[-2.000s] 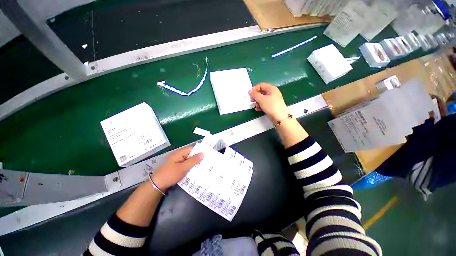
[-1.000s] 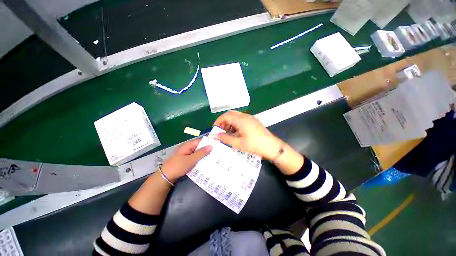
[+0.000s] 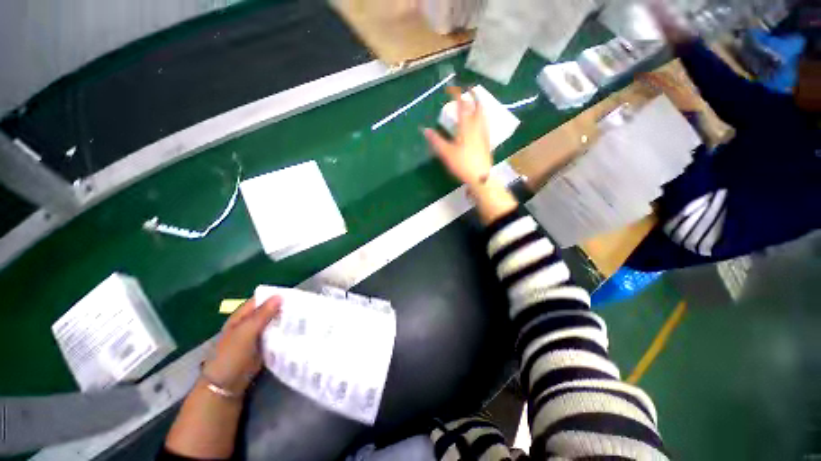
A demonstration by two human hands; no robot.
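My left hand (image 3: 236,353) holds the label sheet (image 3: 329,356) by its upper left corner, thumb on top, over the dark worktop. A small yellowish piece (image 3: 234,306) shows beside its fingertips. My right hand (image 3: 465,140) is stretched out over the belt with fingers spread, at a white product box (image 3: 493,123) that it partly covers. Whether it touches the box cannot be told. Another white box (image 3: 293,209) with a plain top lies mid-belt. A white box with fine print (image 3: 112,333) lies at the lower left of the belt.
White strips (image 3: 412,103) lie on the green belt (image 3: 378,167). A metal rail (image 3: 432,225) edges the belt. Small boxes (image 3: 567,83) stand farther up. At right, fanned sheets (image 3: 612,171) lie on brown cardboard beside a person in a dark sleeve (image 3: 765,194). A post crosses the left.
My right hand has left the label sheet and reached out to the far box. My left hand still holds the sheet. The view has shifted right, and the neighbour's arm now reaches over the belt.
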